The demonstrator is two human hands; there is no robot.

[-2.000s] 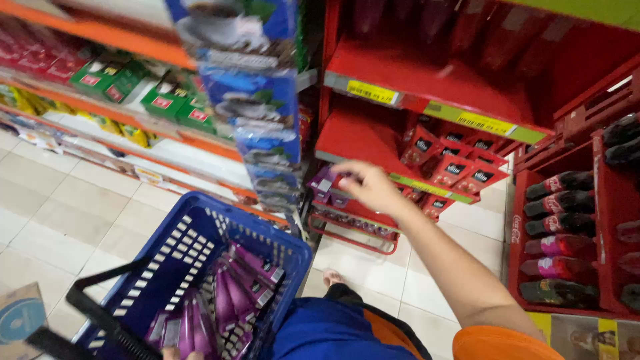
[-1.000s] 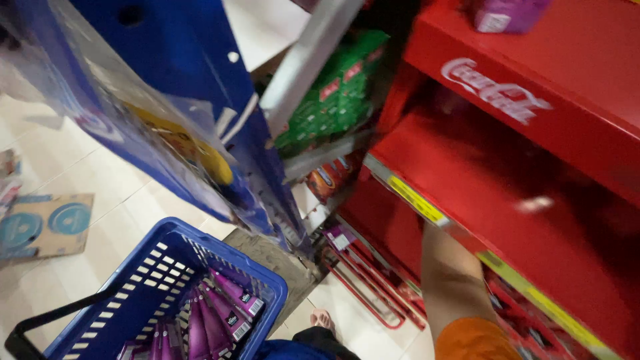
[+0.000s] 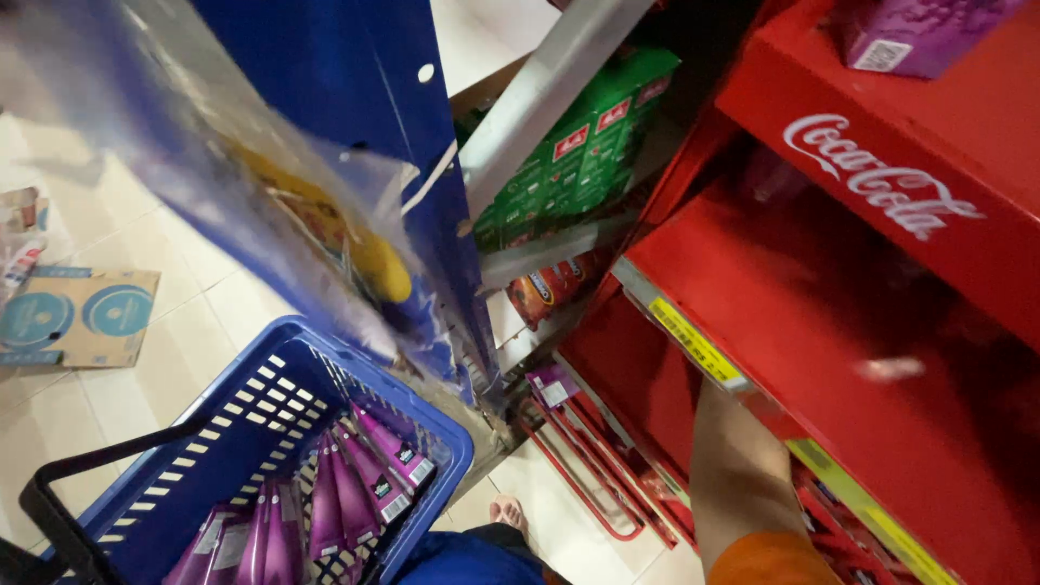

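Observation:
My right forearm reaches down under a red metal shelf [image 3: 812, 301]; the shelf hides my right hand, so what it holds is hidden. My left hand is out of view. At lower left, a blue plastic shopping basket [image 3: 284, 341] with a black handle holds several purple packets [image 3: 357, 479], leaning side by side. One purple pack [image 3: 554, 388] lies at the end of the lower red shelf, left of my arm. Another purple pack [image 3: 918, 36] stands on the top red surface at upper right.
A blue metal shelf side [image 3: 382, 89] with hanging plastic packaging [image 3: 325, 219] stands close at left. Behind it are green packs [image 3: 569, 154] and a red-brown snack packet [image 3: 548, 288]. A flattened cardboard piece [image 3: 89, 317] lies on the tiled floor. A red wire rack [image 3: 585, 471] is low down.
My right hand, seen near a purple pack at the lower shelf two seconds ago, is now hidden beneath the red shelf. The view has moved closer to the shelves. My left fingers have left the view.

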